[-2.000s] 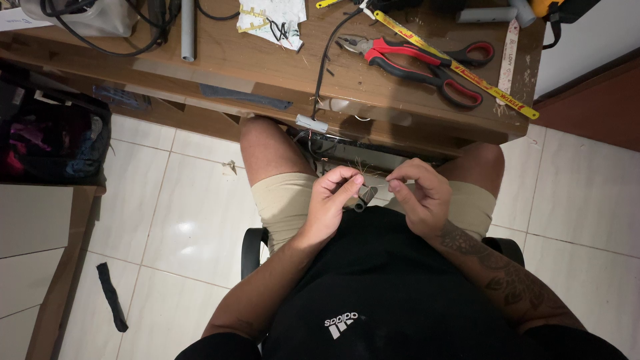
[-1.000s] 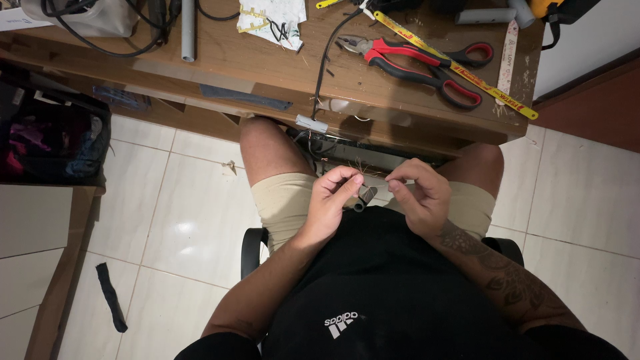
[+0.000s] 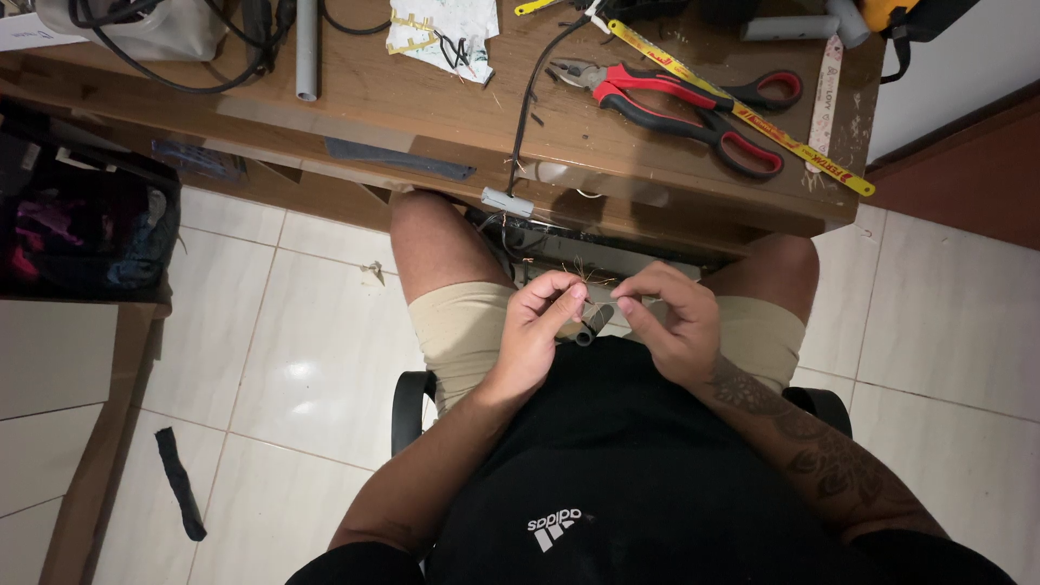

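Note:
My left hand (image 3: 543, 325) pinches frayed copper wire strands (image 3: 582, 275) between thumb and fingertips; the strands fan out above them. Close on the right, my right hand (image 3: 673, 325) has its thumb and forefinger together, seemingly on a fine strand too thin to make out clearly. Just below and between the fingertips is a short grey tube (image 3: 595, 325), its open end facing me. Beyond the hands, another grey tube piece (image 3: 508, 201) hangs at the desk's edge on a black cable (image 3: 526, 106). Red and black combination pliers (image 3: 650, 85) lie on the desk, partly under a yellow hacksaw blade (image 3: 731, 106).
The wooden desk (image 3: 455, 122) also holds scissors-like red and black handles (image 3: 751, 154), a nail file (image 3: 825, 106), a grey pipe (image 3: 306, 49), white paper (image 3: 479, 32) with wire scraps and black cables (image 3: 162, 77). Chair armrests (image 3: 410, 406) flank me. A black strip (image 3: 180, 483) lies on the tiled floor.

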